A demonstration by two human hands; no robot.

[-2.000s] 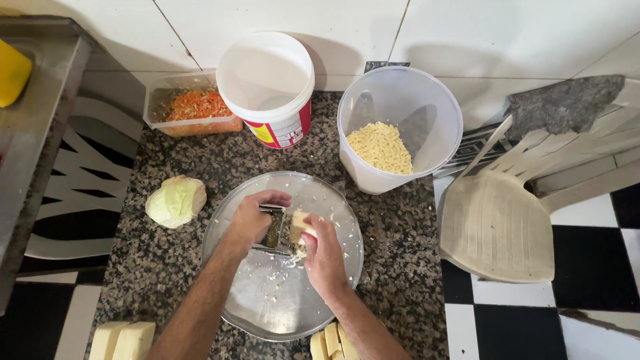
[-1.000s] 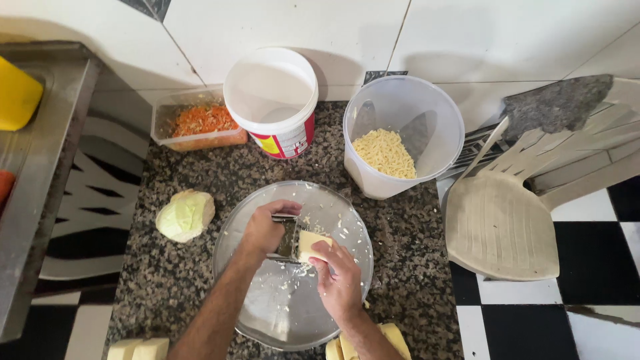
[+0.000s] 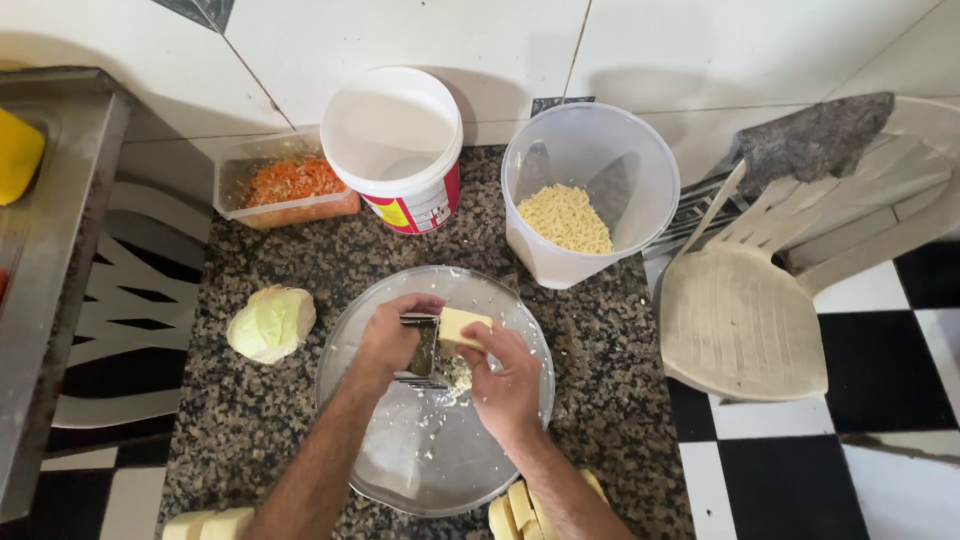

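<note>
My left hand [image 3: 390,337] grips a metal box grater [image 3: 426,349] that lies tilted over a round metal tray [image 3: 420,457]. In my right hand [image 3: 504,375] is a block of pale yellow cheese [image 3: 463,327], pinched between thumb and fingers against the grater's right face. Grated shreds [image 3: 459,379] lie below the block, and crumbs are scattered over the tray. More cheese pieces [image 3: 523,506] sit at the tray's lower right, partly hidden by my right forearm. Two pale blocks [image 3: 210,525] rest at the lower left edge of the view.
Behind the tray stand a plastic container of grated carrot [image 3: 296,182], a white bucket [image 3: 394,142] and a tall translucent tub holding shredded cheese [image 3: 566,219]. A cut cabbage [image 3: 271,324] lies left on the granite countertop [image 3: 247,420]. A plastic chair [image 3: 742,322] is at the right.
The cheese block and my right hand have shifted a little along the grater's face. My left hand still holds the grater. The view has moved slightly.
</note>
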